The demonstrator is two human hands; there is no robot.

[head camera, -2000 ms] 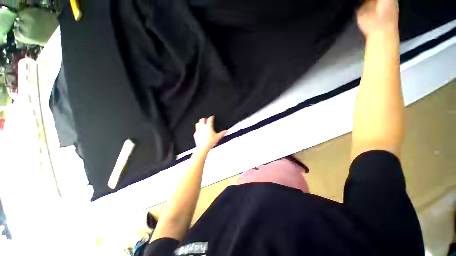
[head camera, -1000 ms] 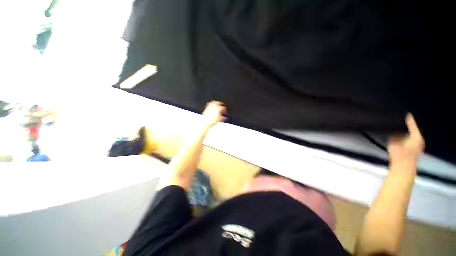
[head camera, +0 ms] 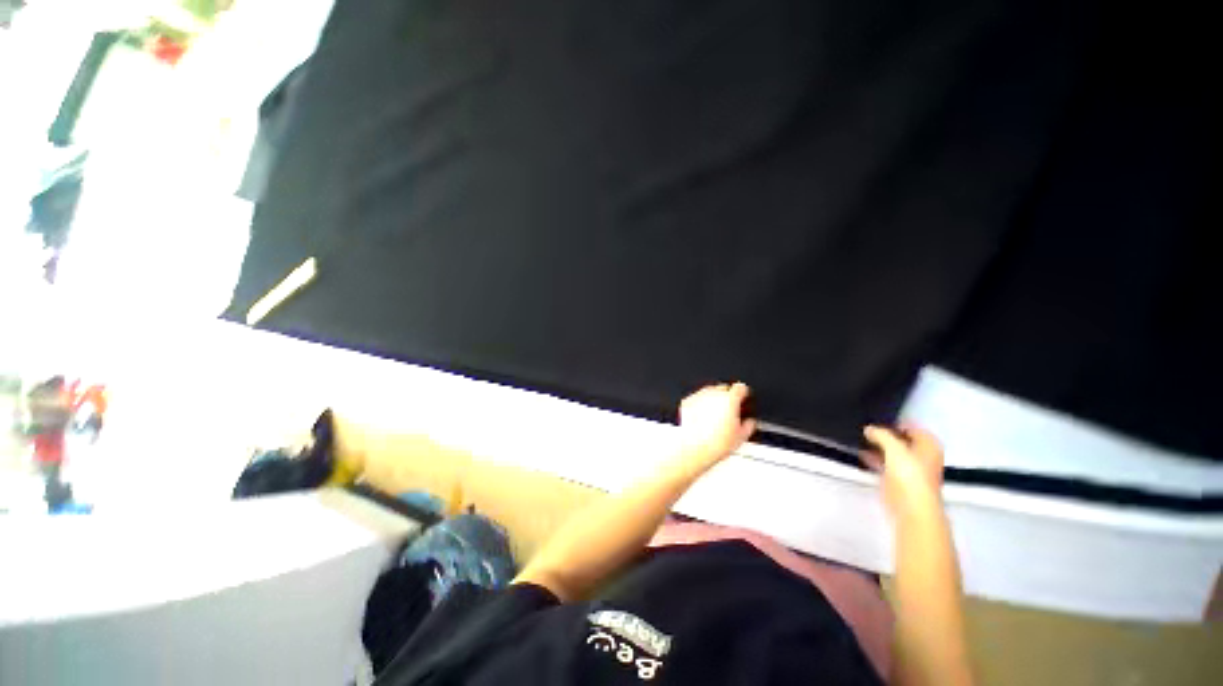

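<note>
The black fabric ply covers most of the table, with soft wrinkles. My left hand is at the fabric's near edge with its fingers closed on the edge. My right hand is a little to the right, its fingertips pinching the same edge. Between and right of my hands the edge is off the dark strip of cloth below. A short pale weight bar lies on the fabric near its left corner.
White underlay paper shows right of my right hand. The white table border runs along my front. Grey fabric pieces stick out at the left end. A grey-white surface is at lower left, with tan floor between.
My left hand has moved right along the edge. My right hand has come in from the right, closer to my left hand. The fabric lies flatter than in the earliest frame.
</note>
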